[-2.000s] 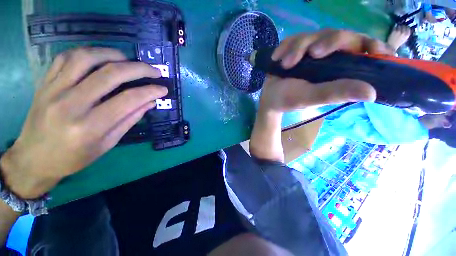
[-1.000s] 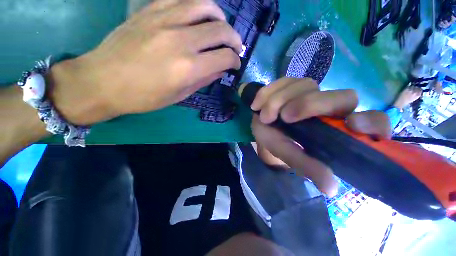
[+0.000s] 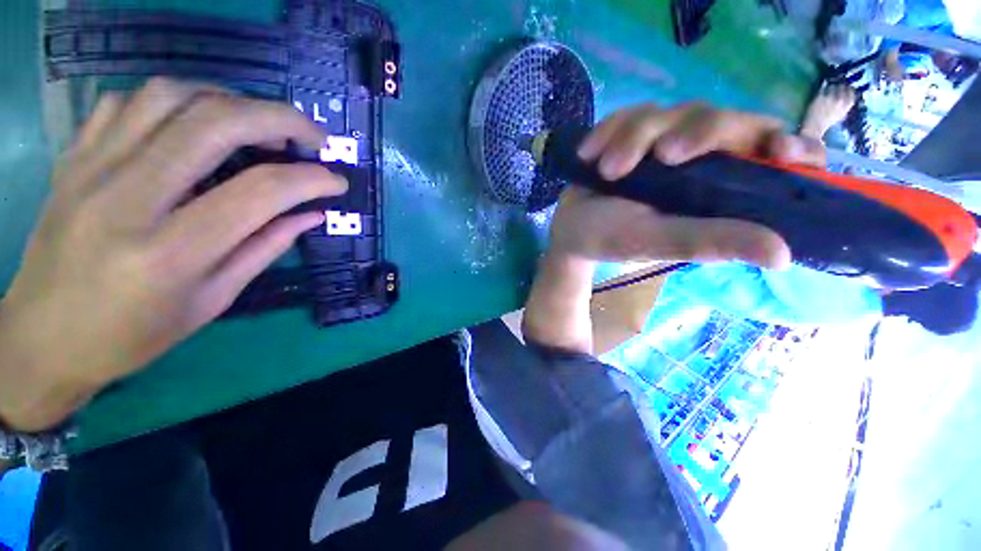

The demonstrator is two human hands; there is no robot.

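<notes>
The black plastic frame [image 3: 333, 258] lies flat on the green bench at the left. My left hand [image 3: 161, 237] lies over it, fingertips on a black bracket part with white notched ends [image 3: 341, 224] at the frame's ribbed bar. The palm hides part of the frame's arms. My right hand [image 3: 667, 199] is closed around the black and orange-red electric screwdriver [image 3: 796, 210]. The screwdriver's tip points down at the round screw tray [image 3: 516, 124], over its dark screws; whether it touches them I cannot tell.
The green bench [image 3: 430, 269] ends at an edge near my lap. A thin black cord [image 3: 645, 277] runs behind my right wrist, by a brown cardboard box [image 3: 626, 312]. Black frames [image 3: 692, 19] lie at the top right. Another person's hand [image 3: 830, 111] shows at the far right.
Since one second ago, my right hand and the screwdriver have moved from beside the bracket to the screw tray. My left hand remains at the frame. The camera view has also shifted.
</notes>
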